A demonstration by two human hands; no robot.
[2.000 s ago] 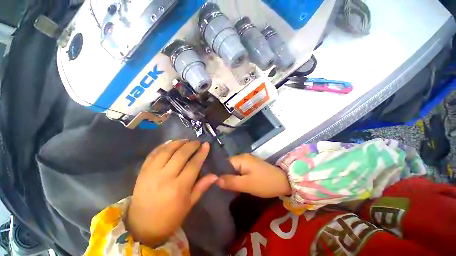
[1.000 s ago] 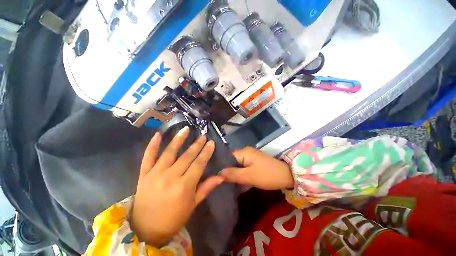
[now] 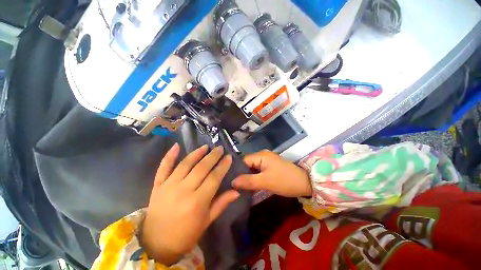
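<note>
A dark grey garment panel (image 3: 105, 174) lies under and left of my hands and runs up to the presser foot (image 3: 215, 138) of the white JACK overlock machine (image 3: 100, 68). My left hand (image 3: 184, 205) rests flat on the cloth with fingers spread, fingertips just below the foot. My right hand (image 3: 274, 175) holds the cloth's right edge between thumb and fingers, just below and right of the foot. The needle area is dark and cluttered, and the stitch cannot be made out.
Grey tension knobs (image 3: 240, 39) and an orange-and-white label (image 3: 271, 107) are on the machine. A pink-and-blue cutter (image 3: 353, 87) and a coiled grey cord (image 3: 385, 16) lie on the white table (image 3: 416, 58). Dark cloth heaps at left. Scraps lie at far right.
Over the two seconds my left hand's fingers have spread apart, with the hand slightly right. The cloth beside the foot has shifted and folded differently. My right hand keeps its hold.
</note>
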